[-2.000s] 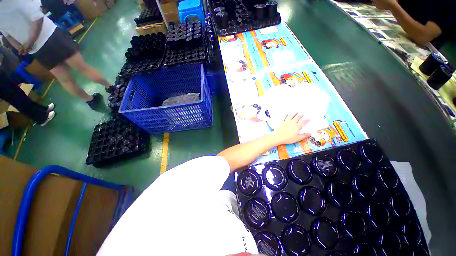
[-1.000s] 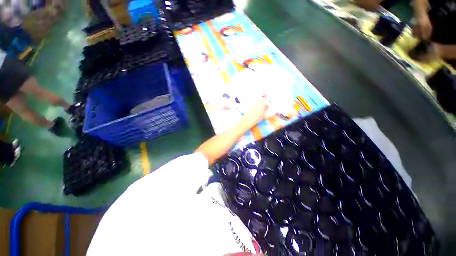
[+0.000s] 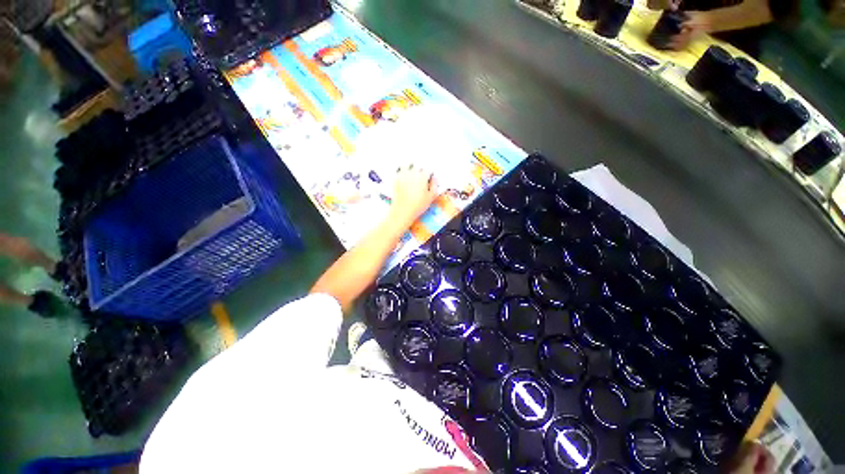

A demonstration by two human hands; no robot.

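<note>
A large glossy black blister tray (image 3: 579, 352) with rows of round pockets lies on the bench in front of me. My left hand (image 3: 414, 190) rests on the blue-orange printed bench covering (image 3: 320, 79) beyond the tray's far left edge. Its fingers are somewhat apart and I see nothing held in it. The print around it is washed out by glare. My right hand (image 3: 757, 460) shows only in part at the bottom right, by the tray's near right corner; the frame edge cuts it off and its grip is hidden.
A dark conveyor belt (image 3: 556, 102) runs along the right, with white paper (image 3: 639, 204) beside the tray. Black cylindrical units (image 3: 741, 88) stand across it near another person's hand. A blue crate (image 3: 185, 241) and black stacked trays (image 3: 120, 370) are on the floor at left.
The view has swung right, so the bench and crate appear further left and more of the tray's right end shows. My left hand stays on the print. Part of my right hand has come into view.
</note>
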